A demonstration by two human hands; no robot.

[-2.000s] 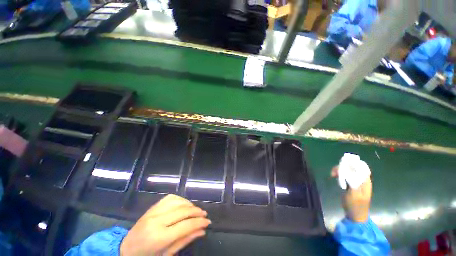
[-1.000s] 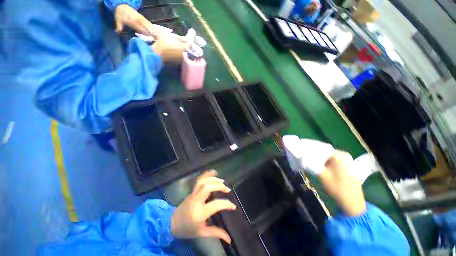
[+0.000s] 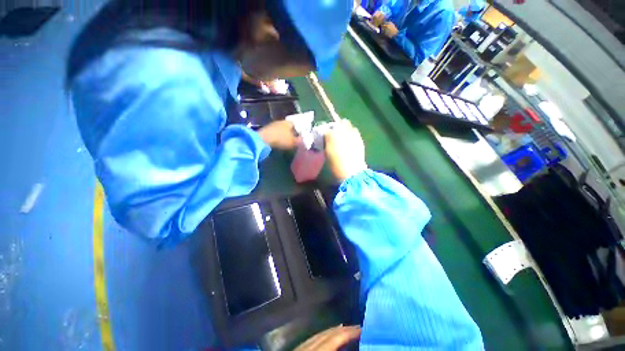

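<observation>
A pink bottle (image 3: 308, 163) stands at the centre, behind the foam tray. My right hand (image 3: 346, 147) is at the bottle's top, with a white wipe (image 3: 321, 130) bunched at its fingers. Fingers and wipe hide most of the top. My left hand (image 3: 330, 339) is cut off by the bottom edge, over the tray's near side; its grip is hidden. The black foam tray (image 3: 284, 257) holds glossy black phones face up, one at the left (image 3: 247, 260) and one beside it (image 3: 316, 236). My right sleeve covers the tray's right part.
A person in blue (image 3: 161, 137) leans in from the left, one hand (image 3: 279, 135) at the bottle. The green belt (image 3: 438, 199) runs diagonally at the right, with a white strip (image 3: 506, 262) on it. Beyond are a tray of white-faced pieces (image 3: 449, 106) and a black stack (image 3: 565, 240).
The view has swung left. My right hand has moved with the wipe to the pink bottle. My left hand now shows only at the bottom edge. The neighbour leans in closer.
</observation>
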